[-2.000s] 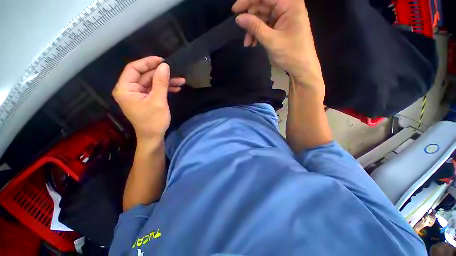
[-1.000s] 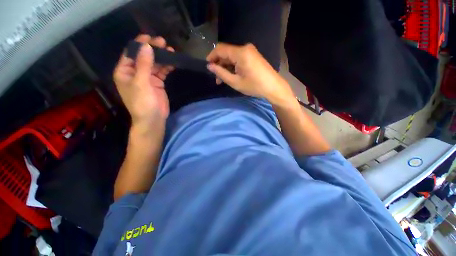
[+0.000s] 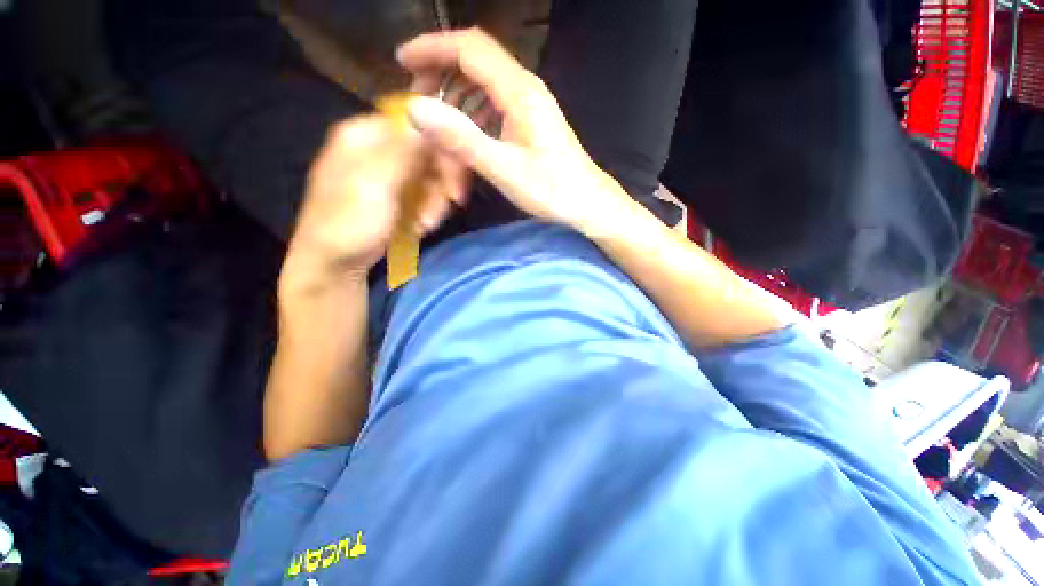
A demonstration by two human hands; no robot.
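Observation:
A flat yellow-tan template strip (image 3: pixel 403 258) hangs roughly upright in front of my waist, its lower end showing below my left hand. My left hand (image 3: pixel 372 189) is blurred and closed around the middle of the strip. My right hand (image 3: pixel 498 126) is beside it, with the thumb at the strip's upper end and the fingers curled; whether it grips anything is unclear. The narrow black strip cannot be made out against the dark cloth and my dark-clothed legs.
Dark cloth (image 3: pixel 801 149) drapes over a red crate at the right. More dark cloth (image 3: pixel 137 355) lies at the left beside a red crate (image 3: pixel 115 189). Another red perforated crate (image 3: pixel 952 80) stands at the upper right. A white-grey machine part (image 3: pixel 933 401) is at the lower right.
The black strip held between both hands no longer shows, and the yellow-tan strip has appeared in my left hand. My hands have come together. The view has tilted, and the white table edge has left it.

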